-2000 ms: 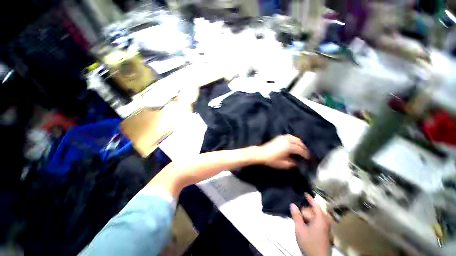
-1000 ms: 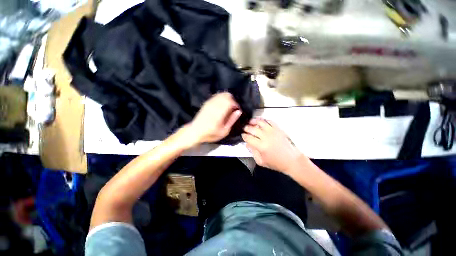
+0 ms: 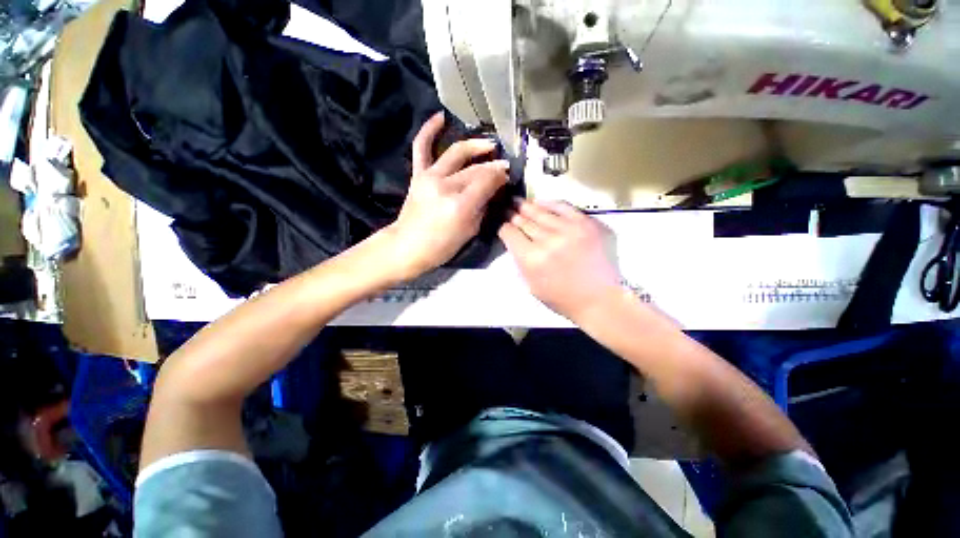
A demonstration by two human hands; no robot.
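Note:
The black garment piece [image 3: 295, 147] lies bunched on the white table, left of the needle area, its right edge under the end of the sewing machine head [image 3: 695, 63]. My left hand [image 3: 447, 200] holds the cloth at this edge, fingertips close to the presser foot area. My right hand [image 3: 563, 252] pinches the same edge just in front of the needle area, fingertips near those of my left hand. The presser foot and needle are mostly hidden by the head and my fingers.
A black band [image 3: 884, 268] hangs over the table's front edge at right, beside black-handled scissors [image 3: 940, 273]. A green tool [image 3: 742, 179] lies under the machine arm. Cardboard [image 3: 105, 252] and a white bundle [image 3: 55, 200] lie at left. A blue crate [image 3: 832, 357] stands below right.
The view has turned and moved closer to the machine. The garment edge and both hands have moved up to the needle area. My left fingers now reach beside the machine head.

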